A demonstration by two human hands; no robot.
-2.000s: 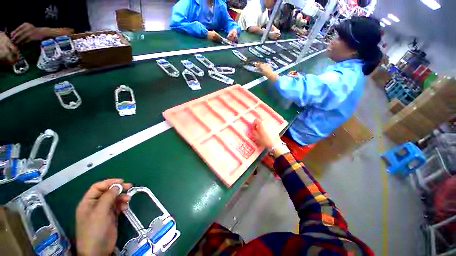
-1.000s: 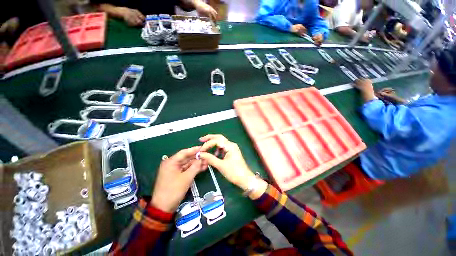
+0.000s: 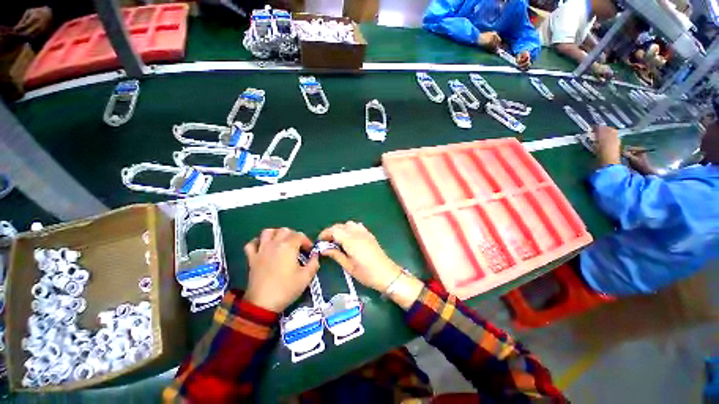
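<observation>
My left hand and my right hand meet fingertip to fingertip over the upper ends of two white oval frames. A small white fitting shows between the fingertips of both hands. The two frames lie side by side on the green bench, their wide ends with blue bands towards me; their far ends are partly hidden under my hands. Any tiny piece at my fingertips is too small to tell.
An open cardboard box of white fittings is at left, with stacked frames beside it. A salmon-red compartment tray is at right. Loose frames lie on the green belt. A person in blue sits at right.
Two seconds ago my right hand was in the red tray and my left held a white ring by the frames. Since then both hands came together, and now they close around the fitting at the frame ends.
</observation>
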